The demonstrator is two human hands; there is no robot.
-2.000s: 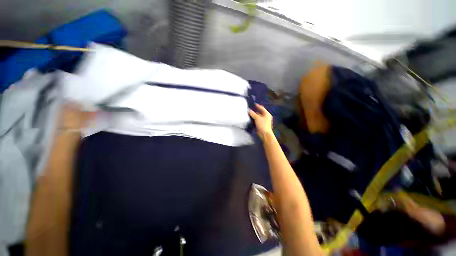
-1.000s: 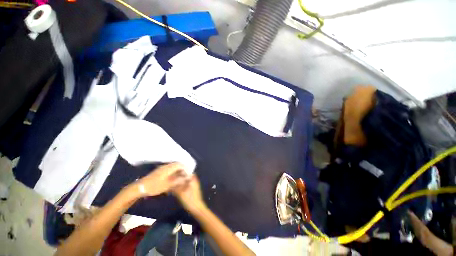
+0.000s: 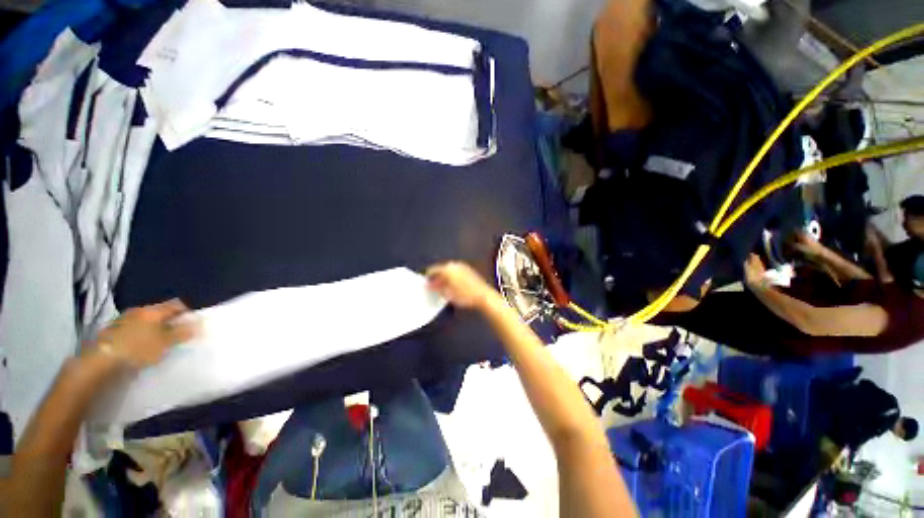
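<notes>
A long white garment panel [image 3: 294, 329] is stretched between my hands over the near edge of the dark table cover [image 3: 304, 223]. My left hand [image 3: 147, 332] is on its left part, slightly blurred. My right hand [image 3: 458, 285] pinches its right end. A stack of white panels with navy stripes [image 3: 355, 96] lies at the far side. A steam iron [image 3: 522, 278] with a reddish-brown handle rests at the table's right, beside my right hand, with no hand on it.
Loose white pieces [image 3: 86, 182] lie at the left end. Yellow hoses [image 3: 699, 253] run from the iron to the upper right. Dark garments [image 3: 689, 152], blue crates [image 3: 699, 465], a red crate [image 3: 724, 410] and people [image 3: 851, 304] are at the right.
The white panel, one second ago bunched at its end in both hands, is now spread lengthwise. My hands have moved apart. The view has shifted, showing more of the right side and floor.
</notes>
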